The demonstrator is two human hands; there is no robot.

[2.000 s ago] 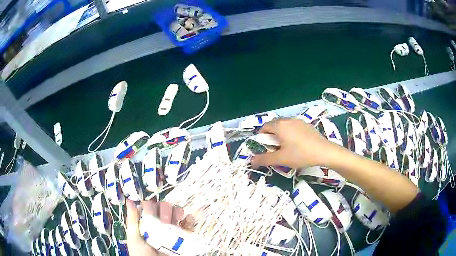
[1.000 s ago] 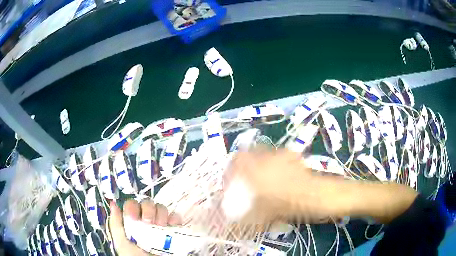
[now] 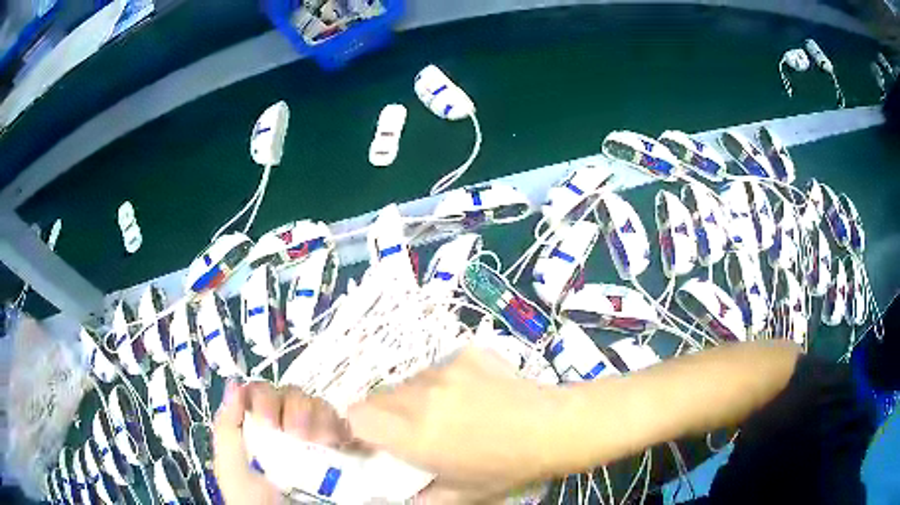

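My left hand (image 3: 259, 434), low at centre left, is closed on a white oval unit (image 3: 380, 477) with a short blue band. My right hand (image 3: 444, 419) reaches across the cord pile and touches the far side of that unit; its fingertips are hidden, so I cannot tell if it holds anything. The tangled pale cord pile (image 3: 370, 330) lies just beyond both hands. An open housing with a green board (image 3: 505, 302) lies right of the pile.
Rows of white units (image 3: 262, 311) stand on edge at left, with more units (image 3: 675, 233) at right. Beyond the grey rail (image 3: 817, 122), spaced units (image 3: 269, 133) and a blue basket (image 3: 340, 44) lie on the green belt. A clear bag (image 3: 44, 385) is at far left.
My right hand has come from the units near the rail down to the unit in my left hand. The open housing with green board now shows. Some belt items have shifted in view.
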